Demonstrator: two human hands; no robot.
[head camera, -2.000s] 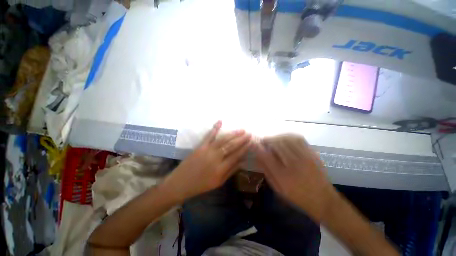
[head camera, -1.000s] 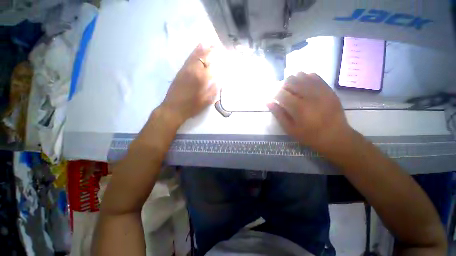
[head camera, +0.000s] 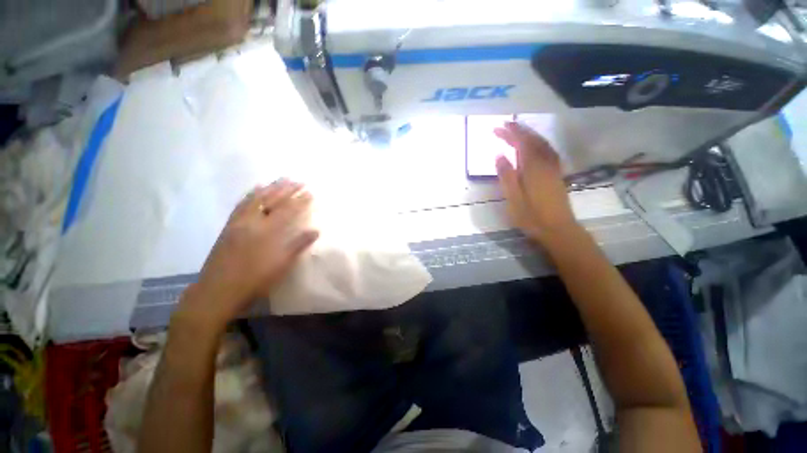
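A white cloth panel (head camera: 354, 276) lies over the table's front edge, its upper part lost in the lamp's glare. My left hand (head camera: 265, 230) rests flat on the cloth with fingers together; whether it pinches the cloth is unclear. My right hand (head camera: 531, 181) is over the right side of the smartphone (head camera: 482, 149), fingers apart, index and thumb near the lit screen. It holds nothing. The sewing machine (head camera: 425, 75) stands behind; its needle area is washed out by glare.
A dark-handled tool (head camera: 595, 175) lies right of the phone, with black looped handles (head camera: 710, 181) farther right. A printed ruler (head camera: 473, 252) runs along the front edge. A red basket (head camera: 84, 376) is lower left, a blue crate (head camera: 659, 310) lower right.
My right hand has moved from near the needle area to the phone. My left hand has come down and towards me. Cloth now hangs over the front edge. The view has shifted right.
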